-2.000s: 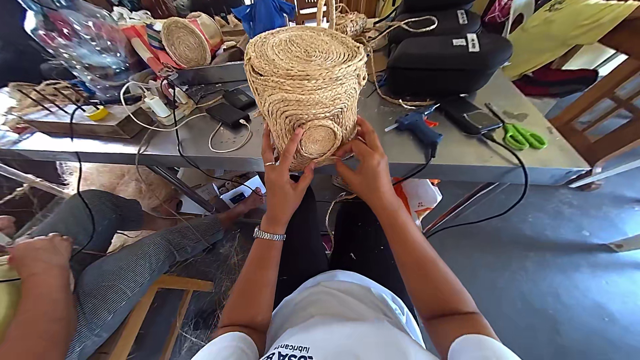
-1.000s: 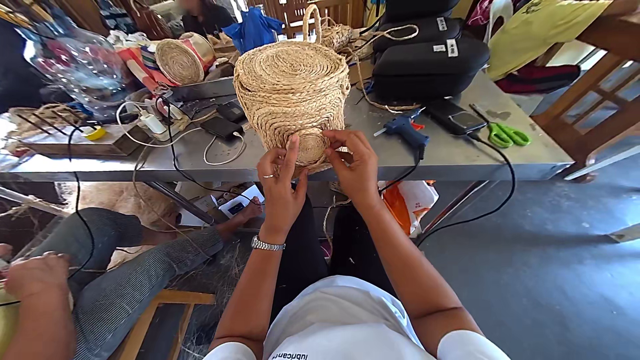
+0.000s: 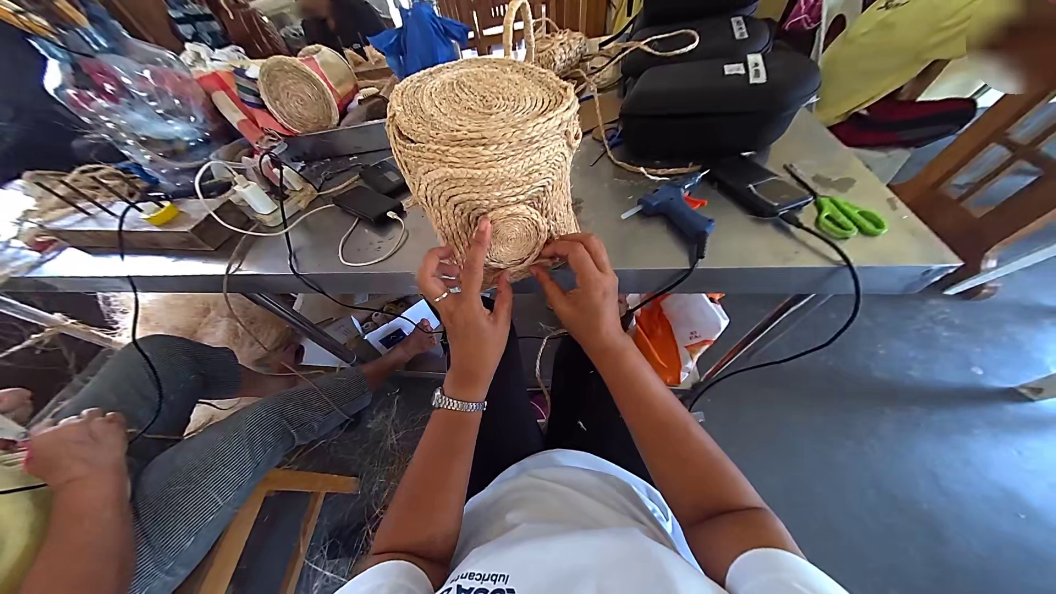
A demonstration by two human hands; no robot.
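A braided natural-fibre basket [image 3: 487,148] stands at the near edge of the metal table, with a coiled round lid or base facing up and a smaller coiled disc [image 3: 518,235] on its near side. My left hand [image 3: 469,305] touches the lower left of that disc, index finger raised against the braid. At the disc's lower right, the thumb and fingers of my right hand [image 3: 582,285] pinch the braid's edge. A blue glue gun [image 3: 676,210] lies right of the basket, beside a black device [image 3: 761,188] and green-handled scissors [image 3: 850,216].
Black cases [image 3: 718,103] are stacked at the back right, near loose braided cord. Cables and a power strip [image 3: 268,202] lie left, beside a wooden block [image 3: 140,227]. A seated person's legs [image 3: 239,437] and wooden stool [image 3: 309,481] are at lower left. A cable hangs over the table's front edge.
My hands have shifted slightly around the small disc, from its upper right side a second ago to its lower edge with my right hand.
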